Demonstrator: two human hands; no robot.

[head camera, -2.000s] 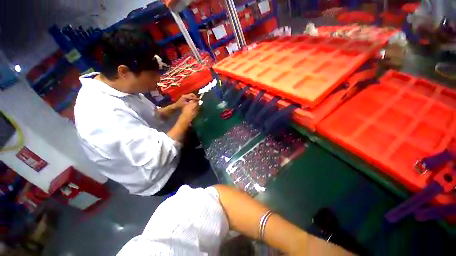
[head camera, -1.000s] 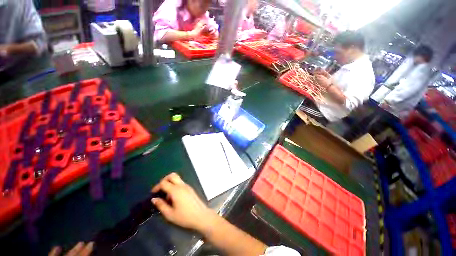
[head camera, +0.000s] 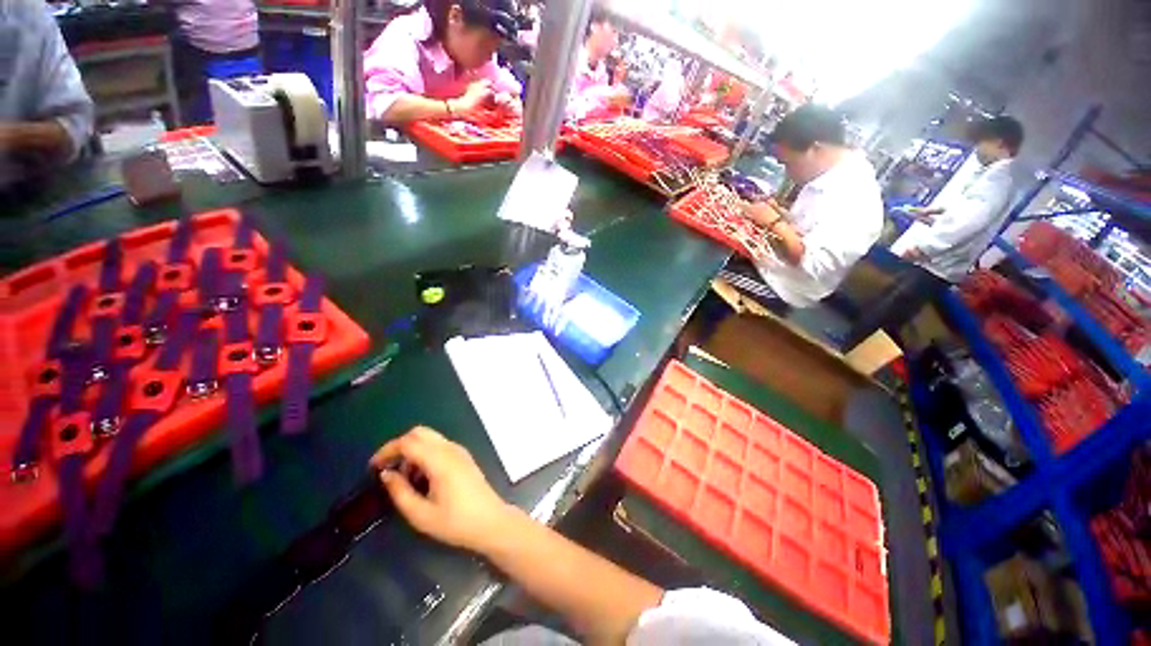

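Observation:
A row of dark watches [head camera: 331, 536] lies on the dark green bench top in front of me, dim against it. My right hand [head camera: 436, 486] is bare and at the far right end of the row. Its thumb and fingers are curled around the dark end watch, which stays low at the bench. My left hand is not in view. Purple-strap watches [head camera: 202, 347] lie face down on a red-orange tray [head camera: 341, 341] at the left, with straps hanging over its near edge.
A white paper sheet [head camera: 511, 410] with a pen [head camera: 552, 382] lies beyond my hand. Behind are a blue tray [head camera: 600, 322], a small bottle [head camera: 562, 265] and a black item with a green centre [head camera: 433, 295]. An empty red tray [head camera: 757, 492] sits low right. Several people sit or stand beyond.
The view has swung from the neighbouring worker to the bench. Since one second ago, my left hand's fingertips have left the lower edge. My right hand stays at the row's end.

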